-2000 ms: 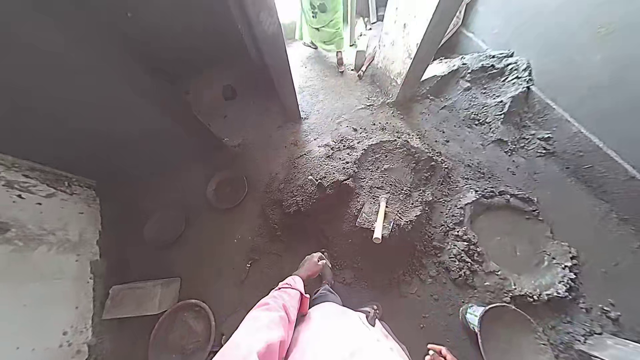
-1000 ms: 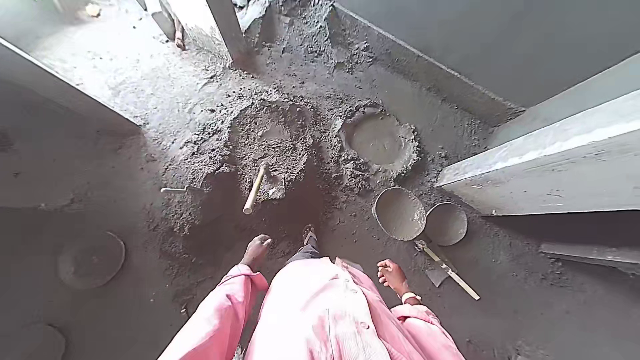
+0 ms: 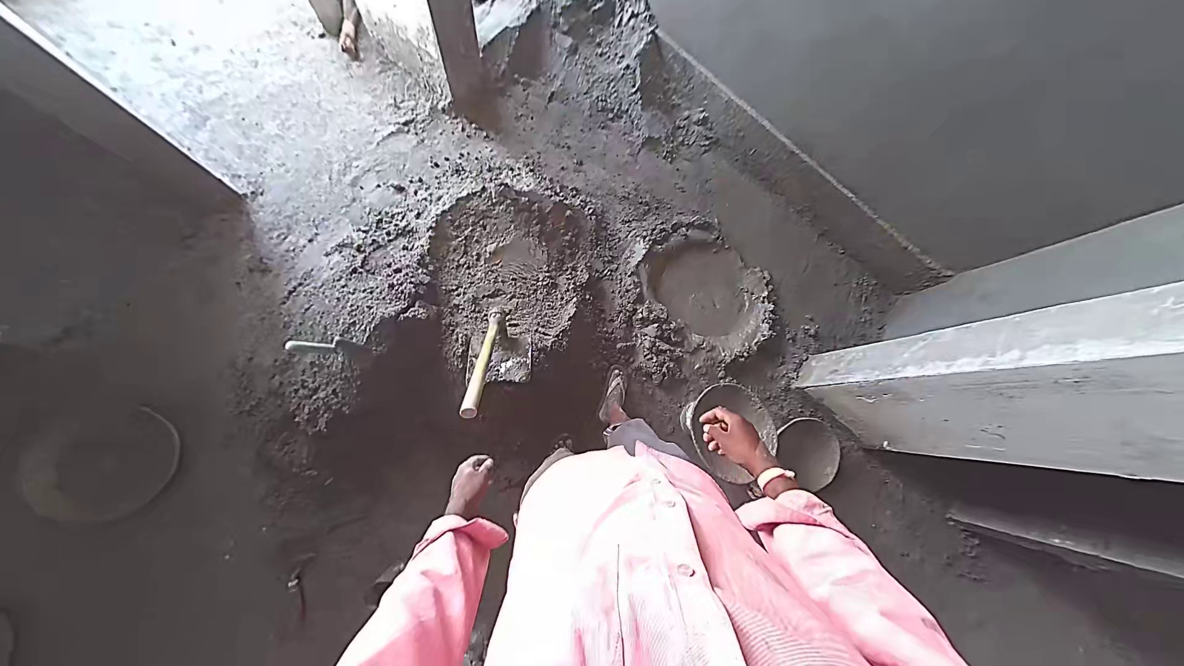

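My left hand (image 3: pixel 470 485) hangs in the air at lower centre, fingers curled, with nothing visible in it. It is nearest to a hoe with a pale wooden handle (image 3: pixel 481 365), whose blade rests in a heap of grey mortar (image 3: pixel 509 245). My right hand (image 3: pixel 731 437) is held above a round pan (image 3: pixel 726 400), fingers bent; whether it touches anything inside cannot be told. A second round pan (image 3: pixel 814 455) sits beside the first. Beyond them lies a ring of mortar around a wet hollow (image 3: pixel 705 289).
A trowel handle (image 3: pixel 314 346) sticks out at the heap's left edge. A dusty round pan (image 3: pixel 97 462) lies far left. Pale beams or frames (image 3: pixel 999 388) jut in from the right. A door post (image 3: pixel 458 55) stands ahead, with another person's foot (image 3: pixel 349 35) near it.
Since one second ago, my right hand has moved over the round pan, and the pans are nearer my body. The view has swung right and down since the first frame.
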